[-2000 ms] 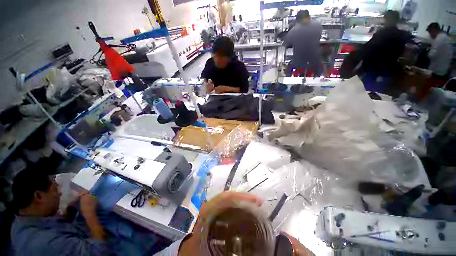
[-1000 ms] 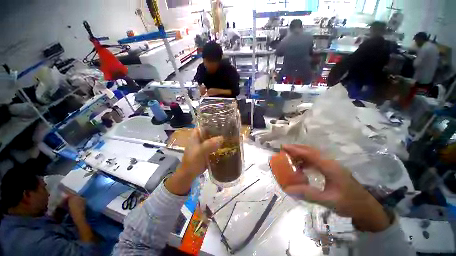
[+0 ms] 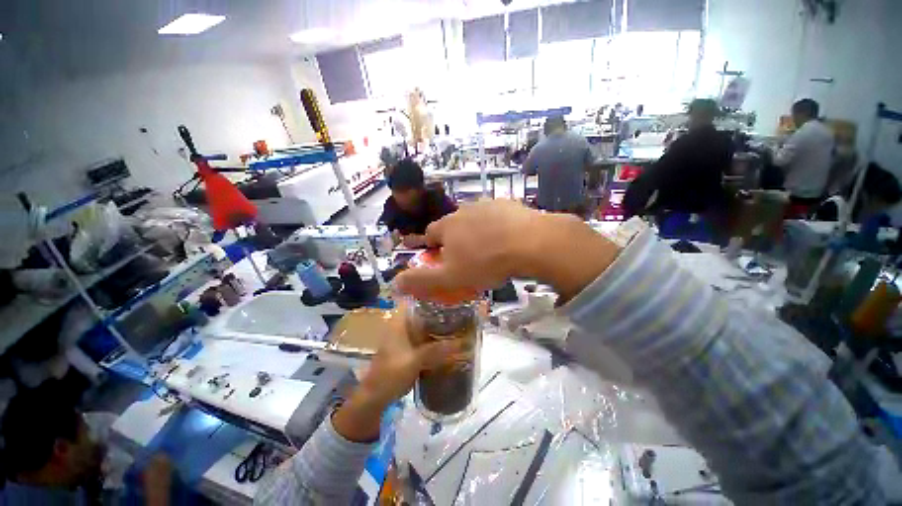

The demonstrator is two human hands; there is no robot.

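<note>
A clear jar (image 3: 447,380) with dark brown contents is held upright above the table. My left hand (image 3: 401,366) is wrapped around the jar's side. My right hand (image 3: 504,252) is over the jar's top, with its fingers on the orange-red lid (image 3: 435,269). The lid is on or at the mouth of the jar; my fingers hide most of it, so I cannot tell if it is fully seated.
A sewing machine (image 3: 247,380) stands at left beside a seated person (image 3: 45,435). Clear plastic and pale sheets (image 3: 495,455) with dark strips lie below the jar. A brown packet (image 3: 366,331) lies beyond. Another person (image 3: 410,203) sits across; several others stand behind.
My right hand has moved left with the orange lid from beside the jar to its top. The jar sits slightly lower in view, and the view has tilted up.
</note>
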